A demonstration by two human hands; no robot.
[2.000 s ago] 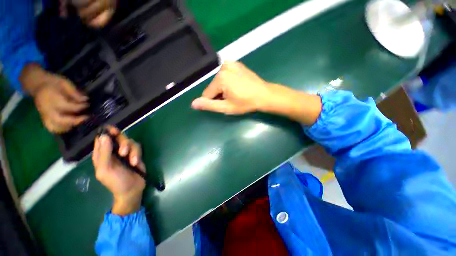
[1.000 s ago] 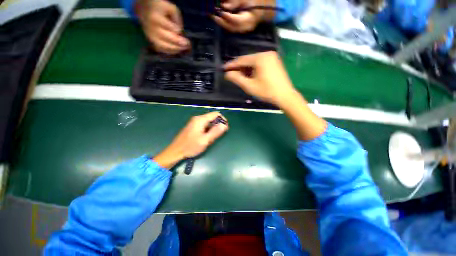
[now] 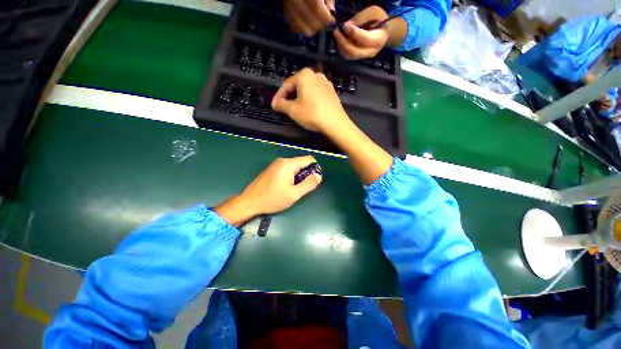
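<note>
My left hand point(image 3: 276, 187) is closed around a black watch body point(image 3: 308, 173) that shows between the thumb and fingers, above the green bench. A black strap half point(image 3: 264, 225) with holes hangs out below the same hand. My right hand point(image 3: 310, 101) is over the front pockets of the black foam parts tray point(image 3: 402, 102). Its fingertips are bent down at the small black parts; whether they grip one is hidden. The tray pockets hold rows of small black parts and a bundle of long strips.
Another worker's hands point(image 3: 340, 27) hold a black strip above the tray's back. Clear plastic film point(image 3: 184, 150) lies on the bench at left. A white desk fan point(image 3: 545, 243) stands at right. Thin black straps point(image 3: 557, 165) and a clear plastic bag point(image 3: 470, 48) lie beyond.
My right hand has moved from beside the tray to over its pockets, lately shifting left. My left hand still holds the black piece. The camera view has turned. The other worker's hands now hold a strip.
</note>
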